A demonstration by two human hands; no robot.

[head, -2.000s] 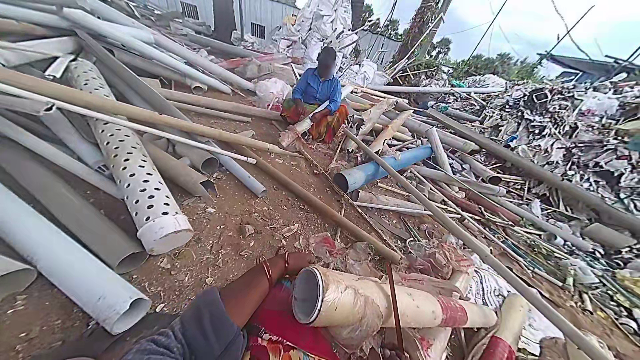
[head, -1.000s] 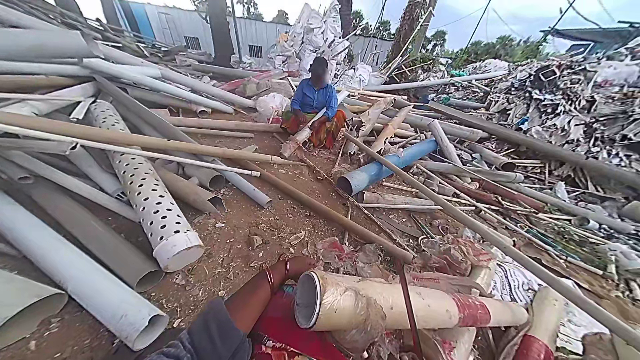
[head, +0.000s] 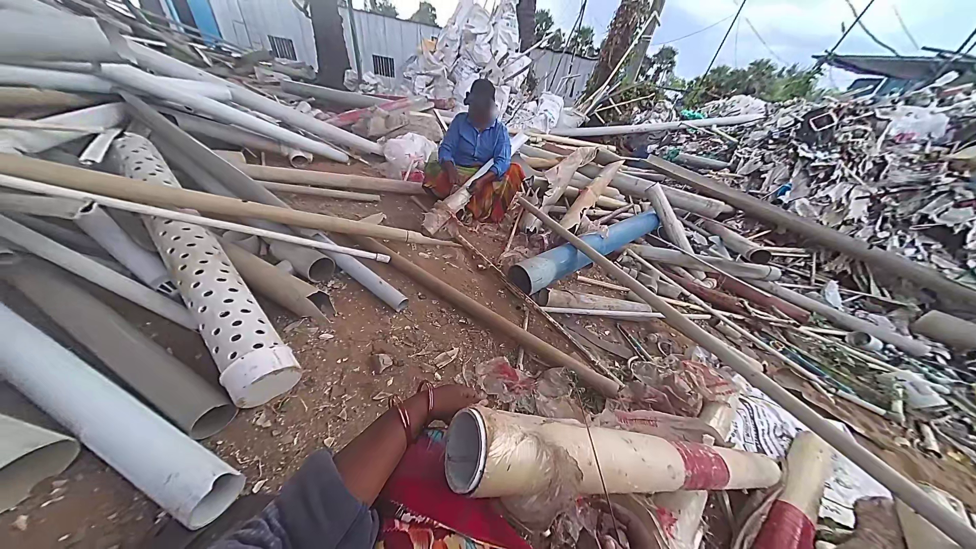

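Note:
A cream plastic pipe (head: 595,457) with a red band and torn clear film lies across the lap, its open end to the left. My left hand (head: 450,400), with bangles at the wrist, is at the far side of that open end; its fingers are hidden. A thin, dark, blade-like strip (head: 595,450) crosses the pipe's middle, running toward the bottom edge. Near its lower end, below the pipe, my right hand (head: 629,522) shows only in part, dark and blurred, so its grip is unclear. Another cream pipe with a red band (head: 801,473) lies at the right.
Grey pipes and a perforated white pipe (head: 213,282) are piled at left. A blue pipe (head: 583,252) and a long slanting pole (head: 686,328) lie at right, before a scrap heap (head: 862,175). A co-worker (head: 476,152) sits ahead, holding a pale pipe piece.
The thin strip across the pipe has shifted slightly and looks narrower now. My left hand stays by the pipe's open end. The view has tilted up a little.

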